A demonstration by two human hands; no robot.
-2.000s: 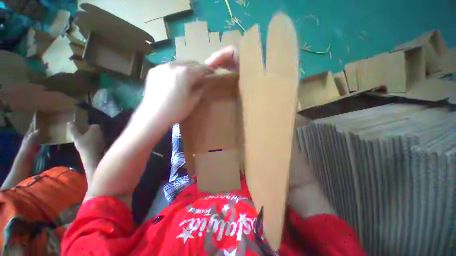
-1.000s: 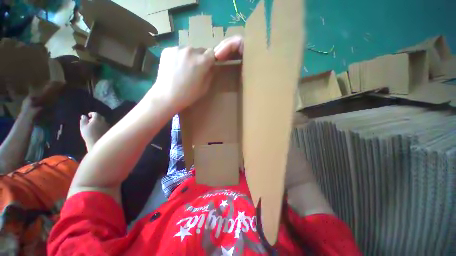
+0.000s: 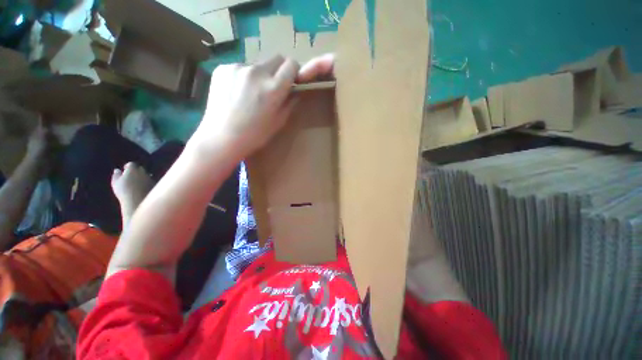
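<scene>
A partly folded cardboard box tray (image 3: 301, 158) lies over my lap, lengthwise away from me. Its lid panel (image 3: 382, 155) stands up along the right side, with notched ends. An end flap (image 3: 304, 235) lies flat at the near end, beside a short dark slot. My left hand (image 3: 246, 102) grips the far end of the tray, its fingers on the folded edge. My right hand (image 3: 318, 67) is mostly hidden behind the lid panel; only its fingertips show at the same far edge.
A tall stack of blanks (image 3: 521, 239) stands at my right. Folded boxes (image 3: 538, 102) lie beyond it on the green floor (image 3: 486, 35). Another open box (image 3: 151, 60) lies ahead left. Another person's orange clothing (image 3: 60, 271) and hands are close at left.
The lid panel has shifted slightly and stands higher in view than two seconds ago. Both hands remain at the far edge. The neighbour's box and hands have moved.
</scene>
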